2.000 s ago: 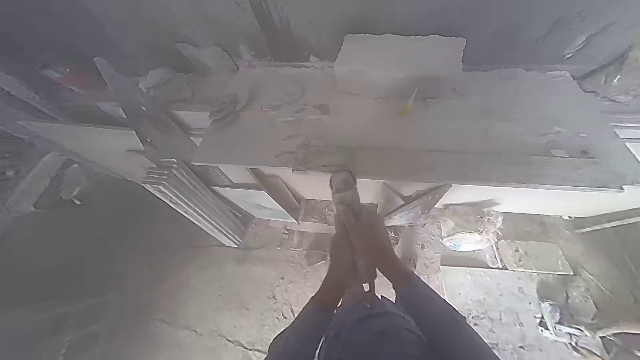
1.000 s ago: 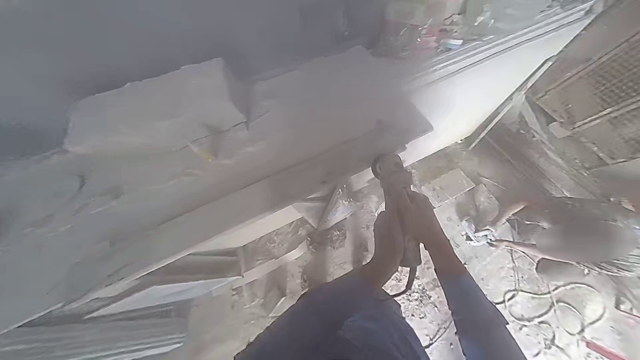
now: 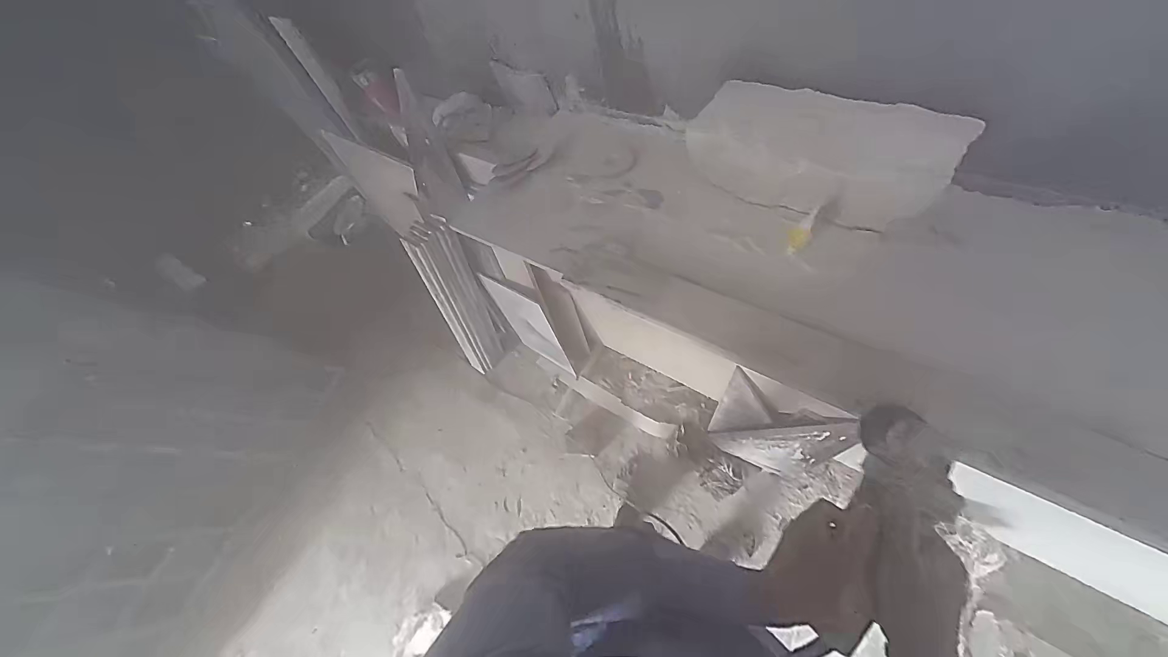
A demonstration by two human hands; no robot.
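Observation:
A dusty handheld power tool, which looks like an angle grinder, has its round head at the front edge of a long stone slab. My left hand is closed around its body from the left. My right hand is on the tool's right side, blurred by dust, so its fingers are hard to make out. A broken, rough-edged slab piece lies at the back of the long slab. Beside it is a small yellow-ended object. The tool's contact with the edge is blurred.
Several thin panels lean at the slab's left end, near a pale flat piece. Triangular offcuts and rubble are beneath the front edge. A thin cord shows by my left sleeve. Dust hazes the cracked floor.
The view has swung widely. My hands and the tool were near the slab's right end one second ago; now they are farther left along its front edge. The other person seen then is out of view.

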